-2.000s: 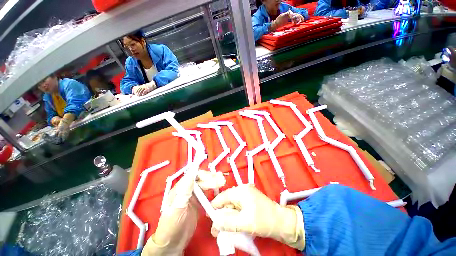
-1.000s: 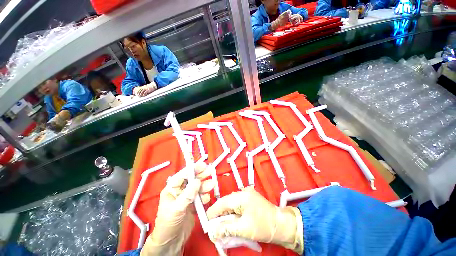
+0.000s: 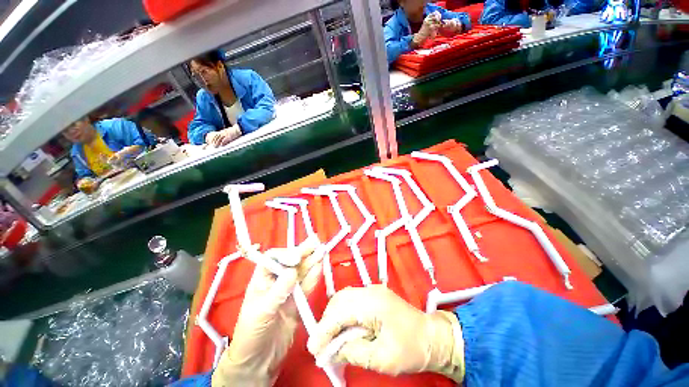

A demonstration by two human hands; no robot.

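Observation:
A white jointed arm (image 3: 239,219) is held above the red tray (image 3: 446,261), its far end bent to the right. My left hand (image 3: 266,310), in a cream glove, grips its middle with thumb and fingers. My right hand (image 3: 385,332), also gloved, is closed around its near end, with a bit of white cloth (image 3: 344,344) at the fingers. The cloth is mostly hidden by the hand. Several other white jointed arms (image 3: 529,227) lie on the red tray.
A clear plastic heap (image 3: 113,332) and a bottle with a shiny round top (image 3: 178,268) are at left. Stacked clear trays (image 3: 597,174) are at right. Brown cardboard (image 3: 219,227) edges the red tray. People in blue smocks sit across the green belt (image 3: 446,113).
The held arm has turned; its far end now bends right instead of left as two seconds ago. My right hand stays at its near end, and less cloth shows below it.

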